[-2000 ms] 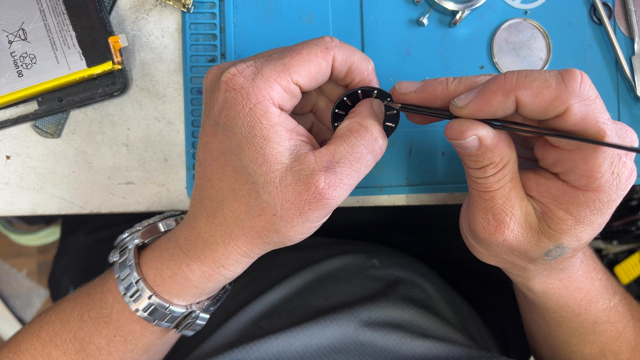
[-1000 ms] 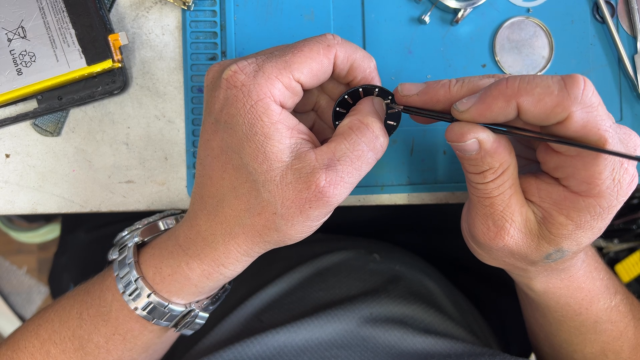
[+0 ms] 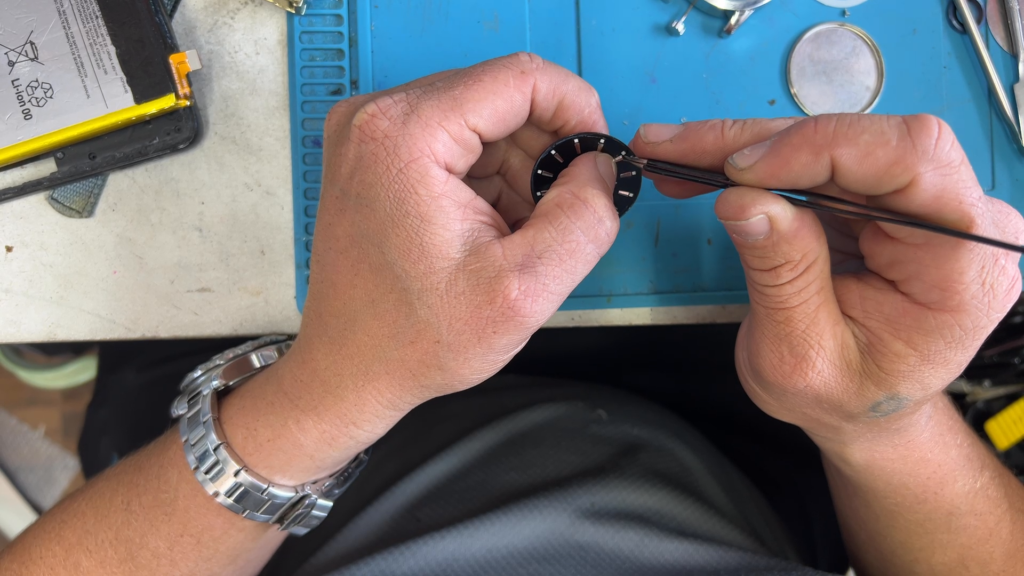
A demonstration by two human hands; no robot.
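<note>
My left hand (image 3: pixel 456 216) pinches a round black watch dial (image 3: pixel 564 164) with metallic hour markers; the thumb lies across its face and hides part of it. Black tweezers (image 3: pixel 800 198) are held between the thumb and fingers of my right hand (image 3: pixel 864 264). Their tips meet the dial's upper right edge, close beside my left thumb tip. Whether anything is between the tips is too small to tell. A steel bracelet watch (image 3: pixel 240 480) is worn on my left wrist.
Both hands are over a blue silicone work mat (image 3: pixel 664 276). A round metal watch case back (image 3: pixel 836 70) lies beyond my right hand, near a part of a watch case (image 3: pixel 732 10). Metal tweezers (image 3: pixel 988 68) lie at the far right. A lithium-ion battery (image 3: pixel 64 72) sits at the upper left.
</note>
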